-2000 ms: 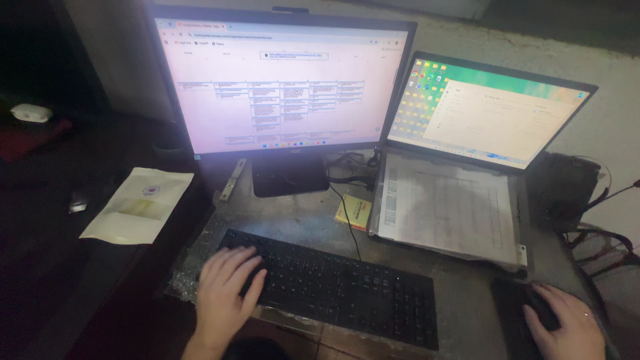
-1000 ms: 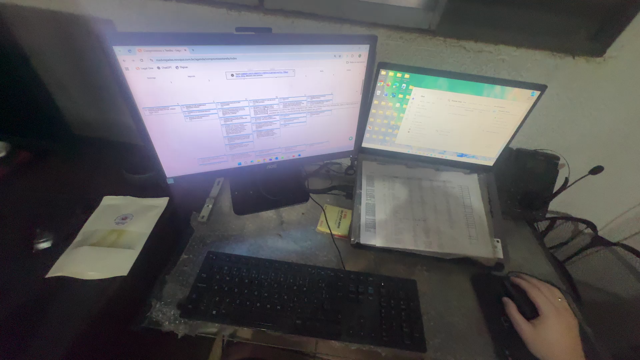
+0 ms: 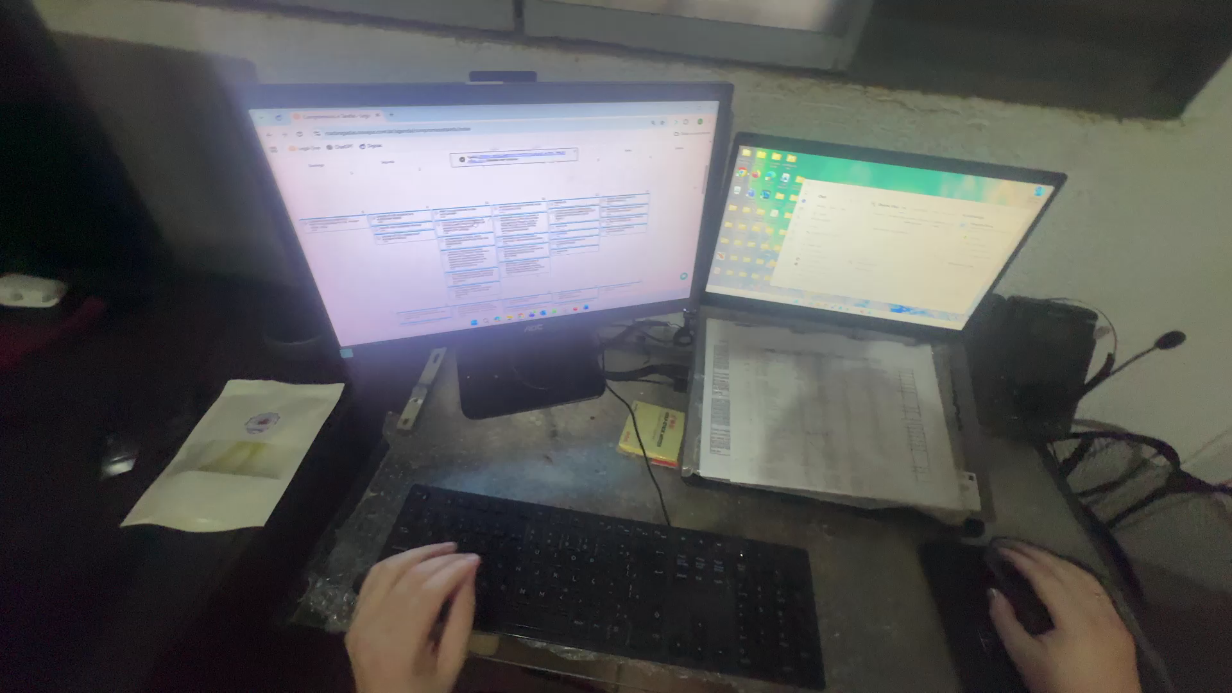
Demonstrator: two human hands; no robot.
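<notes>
My left hand (image 3: 414,608) rests with curled fingers over the left end of a black keyboard (image 3: 616,582), holding nothing that shows. At the lower right, my right hand (image 3: 1064,616) is closed around a dark computer mouse (image 3: 1018,585), which lies on a black mouse pad (image 3: 948,597). Behind the keyboard stands a lit monitor (image 3: 500,226) showing a calendar-like grid in a browser. To its right is an open laptop (image 3: 881,231) with a lit screen. Printed papers (image 3: 828,414) cover the laptop's keyboard area.
Sticky notes (image 3: 656,433) lie between the monitor's base (image 3: 529,375) and the laptop, with a thin cable beside them. A pale pouch (image 3: 236,457) lies at the left. A small microphone (image 3: 1169,341), a dark box (image 3: 1035,361) and cables are at the right.
My left hand, out of view one second ago, is back at the keyboard's left end, where it was two seconds ago. My right hand stays on the mouse.
</notes>
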